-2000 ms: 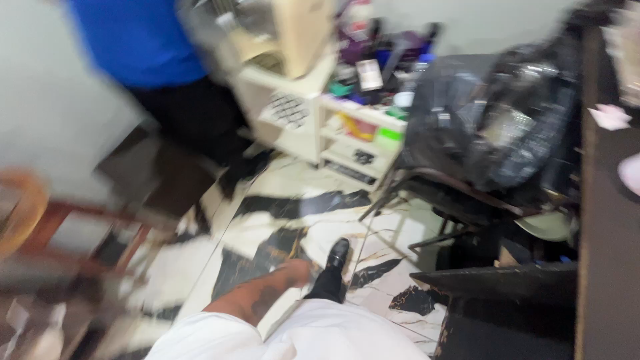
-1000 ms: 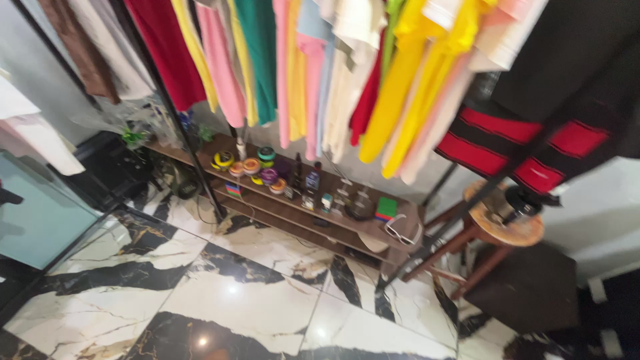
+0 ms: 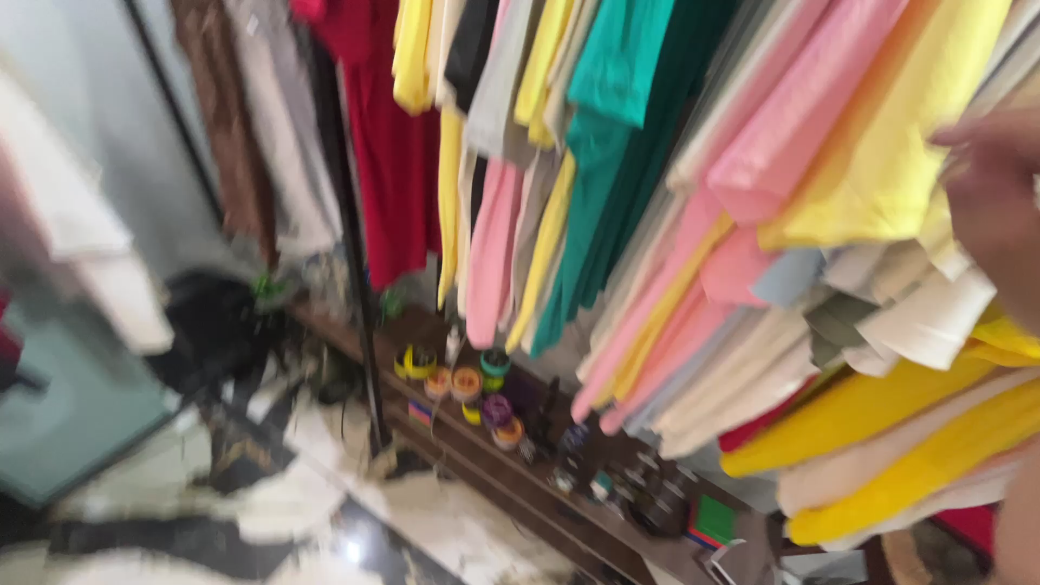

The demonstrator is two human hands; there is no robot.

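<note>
At the right edge, my right hand (image 3: 987, 203) is blurred and partly cut off by the frame, against the pale yellow garment (image 3: 894, 162). Whether its fingers hold the cloth cannot be told. More bare skin shows low at the right edge, beside deep yellow garments (image 3: 877, 414). Pink garments (image 3: 804, 122) hang to the left of the hand, then teal ones (image 3: 617, 73), and further left a red garment (image 3: 390, 179). White cloth (image 3: 934, 317) sticks out below the hand. My left hand is not in view.
A low brown wooden shelf (image 3: 479, 455) under the clothes bears round containers (image 3: 465, 382), small bottles and sunglasses (image 3: 723, 561). A black rack post (image 3: 357, 284) stands at its left part. A black bag-like object (image 3: 215, 325) lies near a glass panel (image 3: 73, 406). The floor (image 3: 276, 487) is black-and-white marble-patterned.
The view has swung from the floor and a white shelf unit to the clothes rack, now closer. My right hand has come into view at the garments; the hanging clothes on the right are pushed askew.
</note>
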